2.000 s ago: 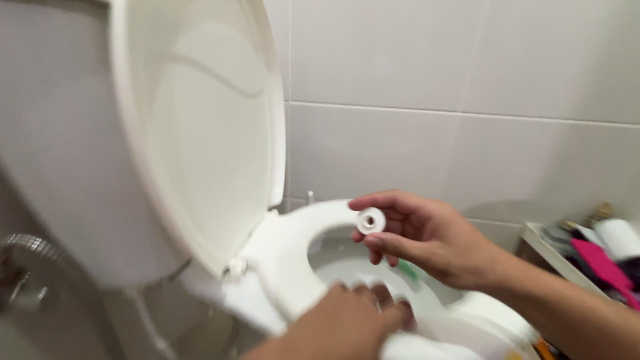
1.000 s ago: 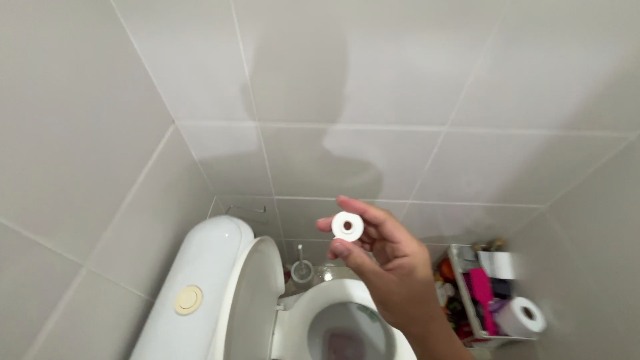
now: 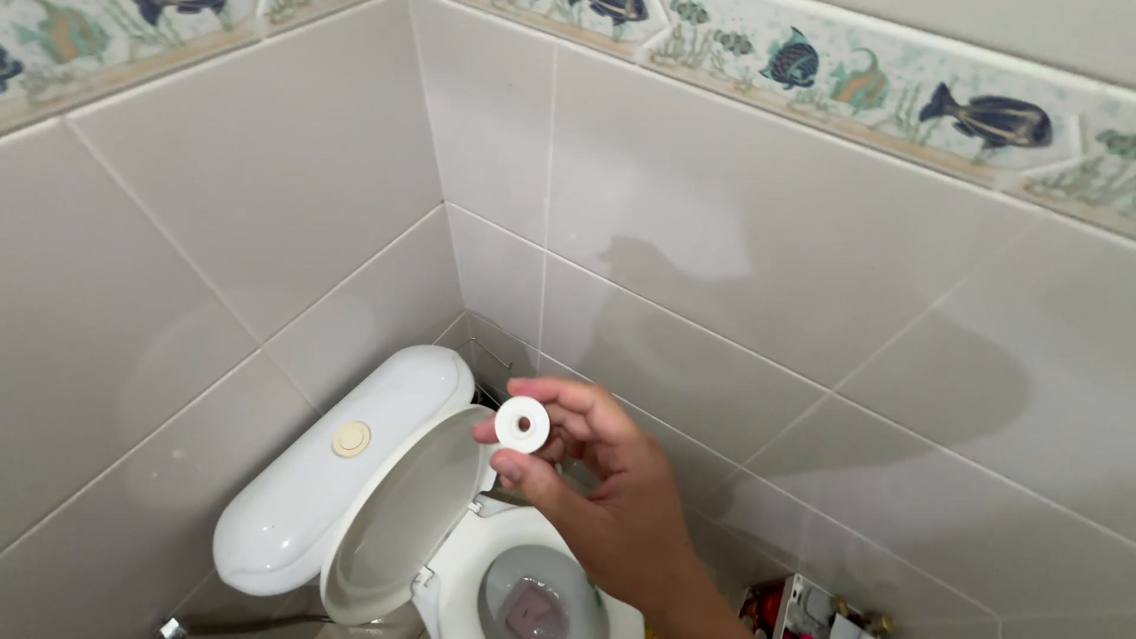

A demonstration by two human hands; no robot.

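My right hand (image 3: 612, 488) holds a small round white plastic piece (image 3: 506, 427) with a hole through its middle, pinched between thumb and fingers. Its flat ring face points toward me. The hand is raised above the toilet bowl (image 3: 541, 568), where water lies at the bottom. Behind the fingertips stands the raised toilet lid (image 3: 408, 515), leaning toward the white cistern (image 3: 284, 497) with its cream flush button (image 3: 351, 438). My left hand is out of view.
Tiled walls (image 3: 692, 355) meet in a corner behind the toilet, with a fish-patterned border (image 3: 790, 67) above. A rack of bathroom items (image 3: 808, 608) stands at the lower right. A chrome fitting with a hose (image 3: 173, 627) is at the lower left.
My left hand, seen over the bowl two seconds ago, is gone from view. My right hand still holds the white piece. The view has swung up and back toward the wall.
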